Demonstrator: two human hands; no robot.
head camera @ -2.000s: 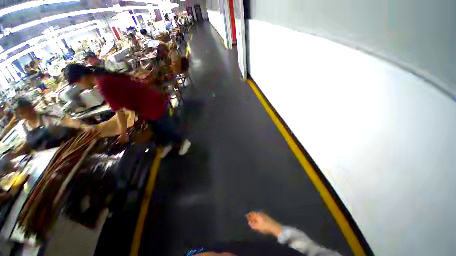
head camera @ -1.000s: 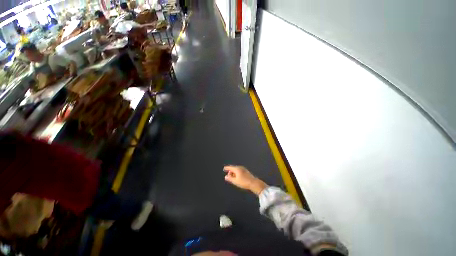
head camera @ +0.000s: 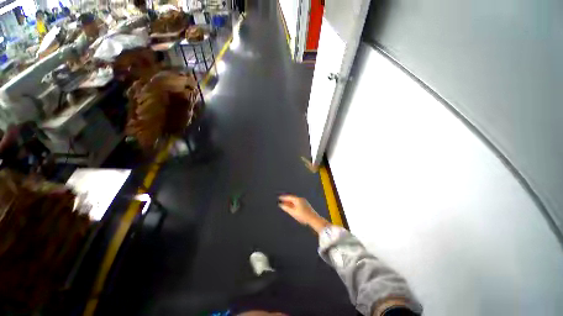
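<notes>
My right hand [head camera: 299,208] is held out over the grey floor [head camera: 247,136], right of the middle of the view. Its fingers are loosely bent and it holds nothing that I can see. The arm has a light grey sleeve with a dark band at its lower end. My left hand is not in view. A blurred sliver at the bottom edge is too cut off to name. A white shoe tip [head camera: 260,263] shows below.
A white door [head camera: 327,83] stands open at the right, beside a white and grey wall [head camera: 444,160]. Brown material is piled at the left [head camera: 37,234] and farther ahead [head camera: 160,105], by worktables and seated people. A small green scrap [head camera: 234,202] lies on the floor.
The view has moved forward along the aisle, and the door is nearer. The person in red has left the picture on the left. My right hand appears higher than two seconds ago.
</notes>
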